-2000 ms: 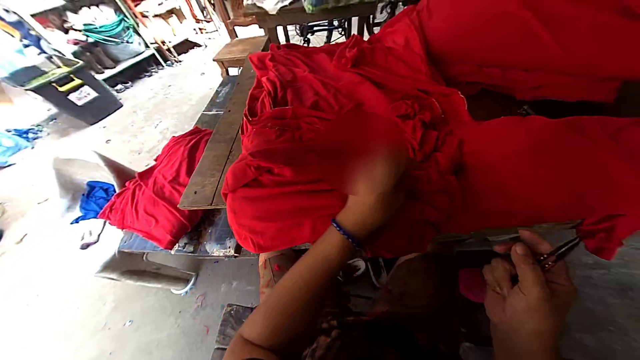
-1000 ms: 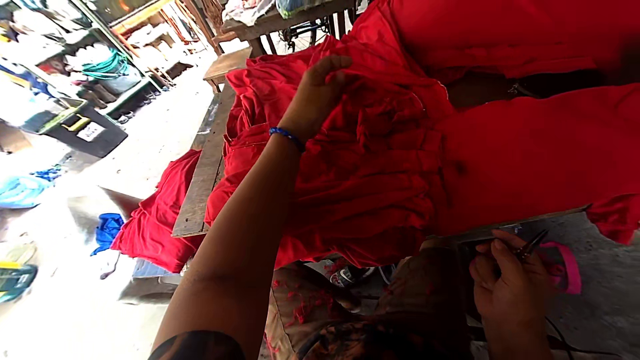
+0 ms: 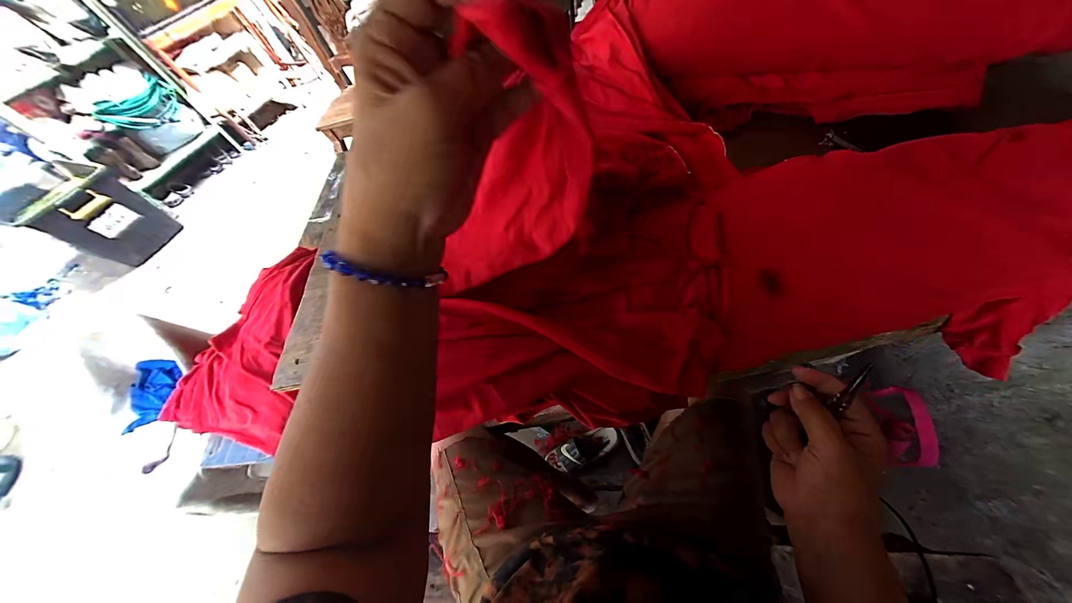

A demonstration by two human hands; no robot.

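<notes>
My left hand (image 3: 427,126), with a blue beaded bracelet at the wrist, is raised at the upper left and grips a fold of red fabric (image 3: 536,193). More of the red cloth lies bunched below it and spreads flat to the right over a wooden table (image 3: 306,335). Low on the right, my right hand (image 3: 825,435) is closed around a small dark metal tool (image 3: 850,392), perhaps thread snips, whose pointed tip sticks out past the fingers. That hand is beside the table's near edge, apart from the cloth. Its palm side is partly hidden.
Another red cloth (image 3: 243,360) hangs at the left beside a blue cloth (image 3: 153,392). A dark bin (image 3: 126,222) and shelves with a coiled green hose (image 3: 138,105) stand farther back. A pink strap-like thing (image 3: 924,431) is low at the right. Red thread scraps dot my trousers.
My left hand has gone from resting on the red pile to holding up a fold of it. My right hand stays low at the right with the tool.
</notes>
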